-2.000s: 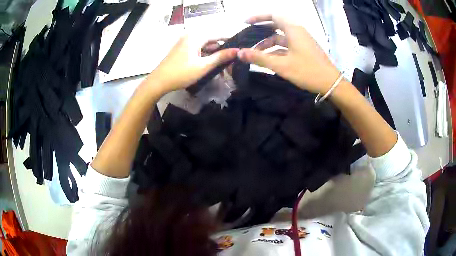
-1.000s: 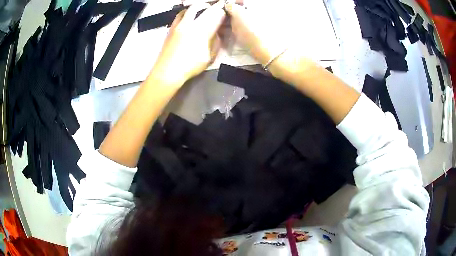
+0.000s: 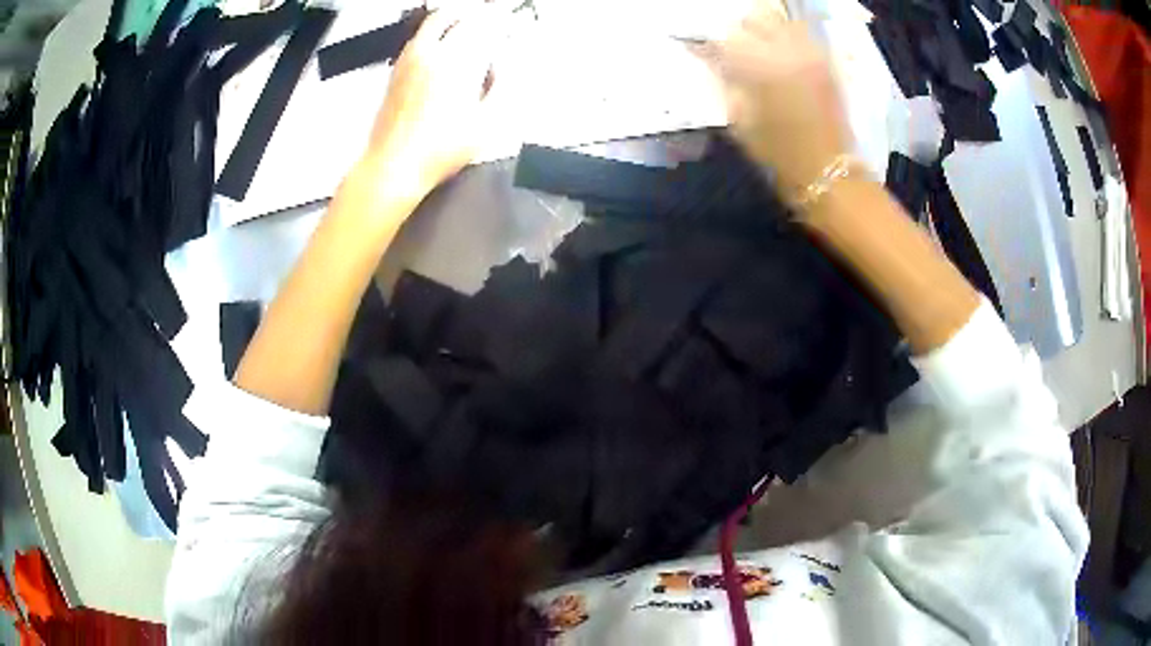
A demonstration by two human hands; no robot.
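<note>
My left hand (image 3: 436, 107) is at the top centre over the white machine bed (image 3: 606, 76), washed out by bright light; its fingertips are near the top edge. A black strip (image 3: 369, 48) lies just left of its fingers; I cannot tell whether they touch it. My right hand (image 3: 780, 101) is blurred, over the right part of the bed, with a thin dark tip at its fingers that I cannot make out. A large heap of black strips (image 3: 631, 366) lies between my forearms, with one strip across its top near the bed's edge.
A tangled pile of long black strips (image 3: 101, 252) covers the left of the table. Short black pieces (image 3: 940, 63) lie at the upper right. A white narrow item (image 3: 1116, 252) is at the far right edge. Orange-red cloth (image 3: 1111, 76) shows beyond the table.
My hands were together at the top centre; now my right hand has moved away to the right and my left hand slightly left.
</note>
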